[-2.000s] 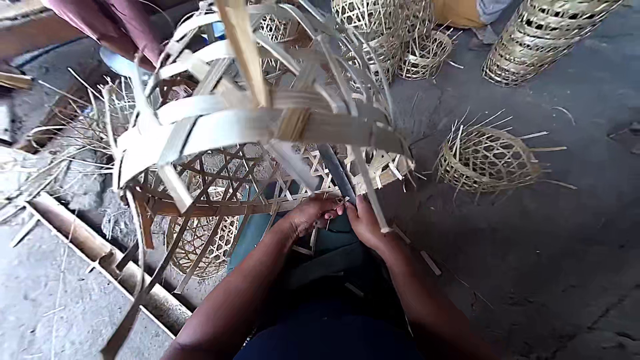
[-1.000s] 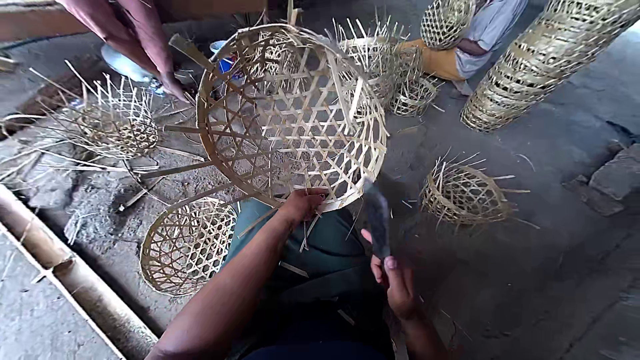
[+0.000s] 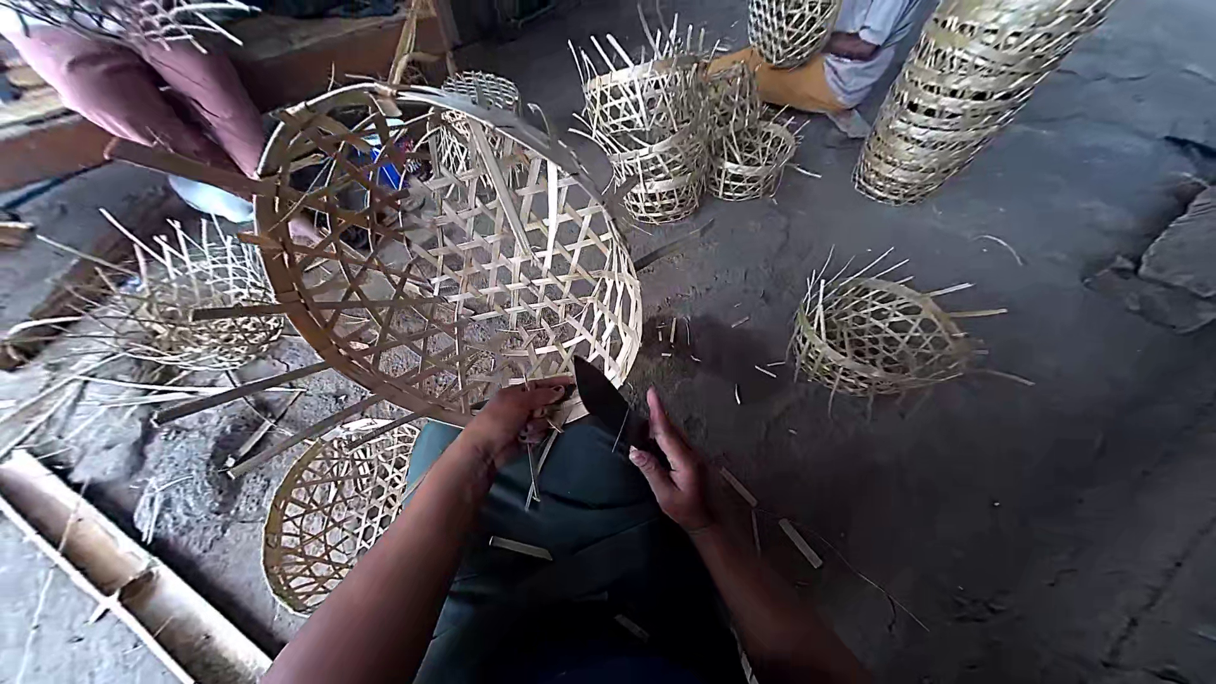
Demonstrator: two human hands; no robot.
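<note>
A large openwork woven basket (image 3: 446, 256), seemingly of bamboo strips, tilts up over my knees with its open mouth towards me. My left hand (image 3: 518, 418) grips its lower rim, where short strip ends hang down. In my right hand (image 3: 676, 465) is a knife (image 3: 600, 397) with a broad dark blade, its tip up and close to the rim beside my left fingers. Whether the blade touches the basket I cannot tell. Several uncut strips stick out from the rim's left side. Cut scraps (image 3: 521, 548) lie on my dark green garment.
A small unfinished basket (image 3: 879, 337) lies on the floor at right. Stacked baskets (image 3: 959, 95) stand at the upper right, others (image 3: 655, 142) at the top middle. A shallow basket (image 3: 332, 513) rests by my left knee; a split bamboo trough (image 3: 133, 579) lies lower left. Two people sit beyond.
The big basket, whose rim crossed above my hands at first, has turned so its mouth faces me. My right hand with the knife moved away from the rim, then came back closer to it.
</note>
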